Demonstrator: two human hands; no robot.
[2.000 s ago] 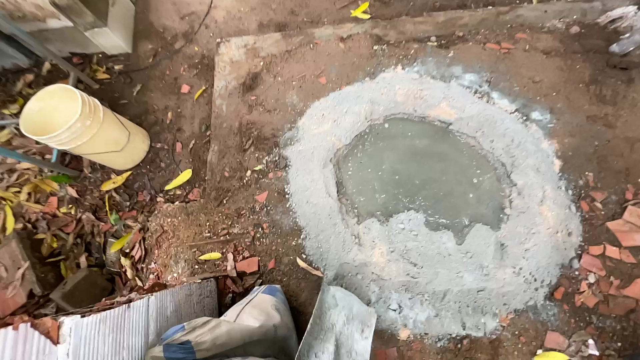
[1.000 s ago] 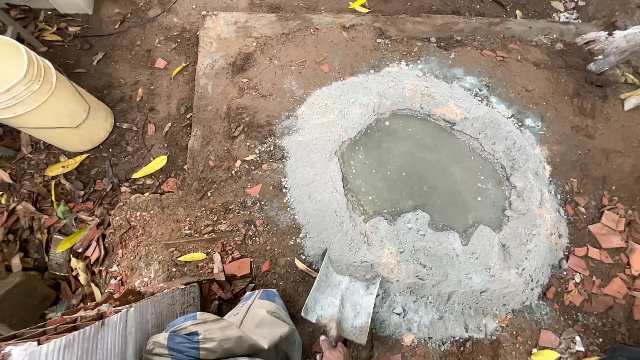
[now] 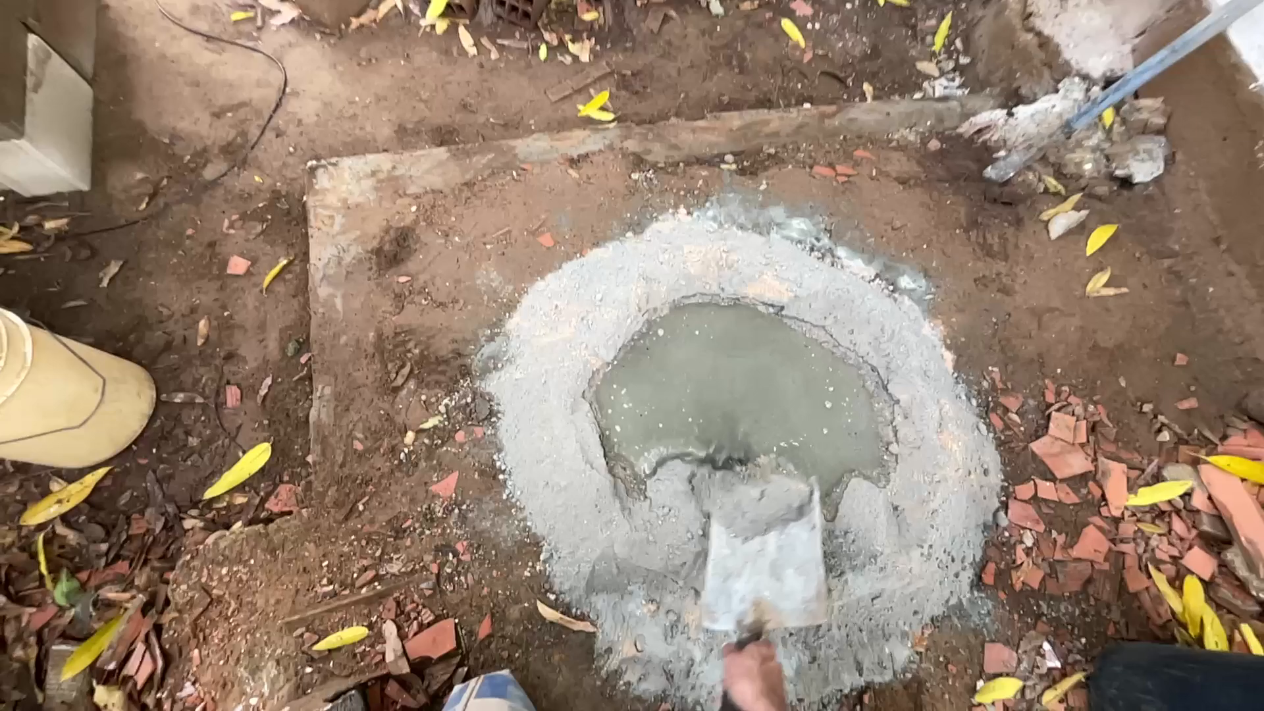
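A ring of dry gray cement mix point(image 3: 563, 326) lies on the ground around a pool of wet gray slurry point(image 3: 741, 375). A flat metal shovel point(image 3: 765, 578) rests across the ring's near side, with gray mix on its front edge at the pool. My right hand point(image 3: 753, 676) grips the shovel just behind the blade, at the bottom of the view. Most of the handle is hidden or out of frame. My left hand is not in view.
A cream plastic bucket point(image 3: 74, 400) lies tilted at the left. Broken red tile pieces point(image 3: 1091, 543) are scattered at the right. A metal pole point(image 3: 1116, 94) slants at the upper right. Part of a patterned sack point(image 3: 489, 694) and a dark rounded object point(image 3: 1175, 679) show at the bottom.
The shovel has moved from the ring's lower left side to its near middle, up to the pool's edge. My right hand has come further into view. The view has shifted.
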